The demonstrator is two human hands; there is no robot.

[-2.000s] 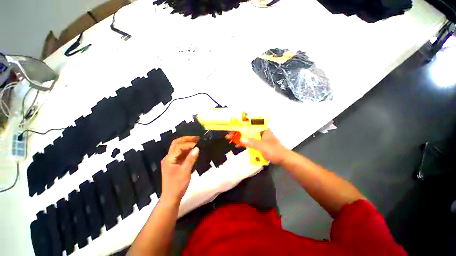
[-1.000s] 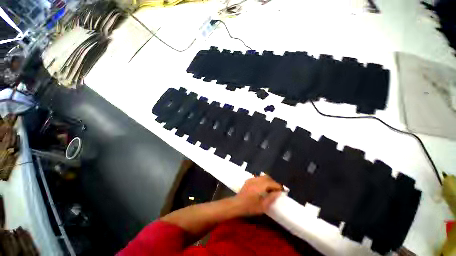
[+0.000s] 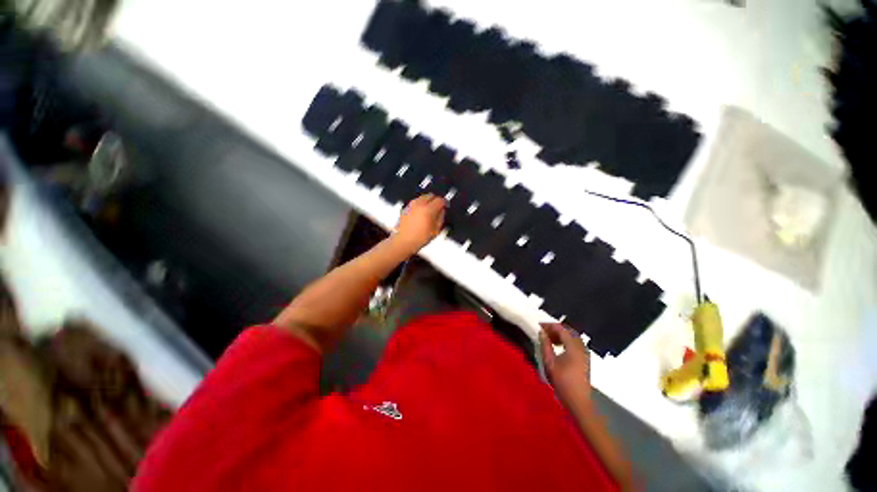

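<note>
A near row of overlapping black panels (image 3: 524, 252) runs diagonally along the table edge, with small pale rectangles on several panels. My left hand (image 3: 421, 219) is at the row's near edge, fingers bent together on or beside a panel; whether it grips one is unclear. My right hand (image 3: 565, 354) is at the table edge by the row's right end, thumb and fingers close together; anything between them is too blurred to tell. The yellow glue gun (image 3: 710, 348) lies on the table to the right, out of my hands.
A second row of black panels (image 3: 538, 96) lies farther back, with small black pieces (image 3: 511, 157) between the rows. A black cord (image 3: 664, 213) runs to the gun. A clear plastic bag of black parts (image 3: 748, 380) lies beside the gun. A pale translucent sheet (image 3: 755, 197) lies behind.
The glue gun has left my right hand and now lies on the table. My left hand is farther left along the near row. My right hand is back in view at the table edge.
</note>
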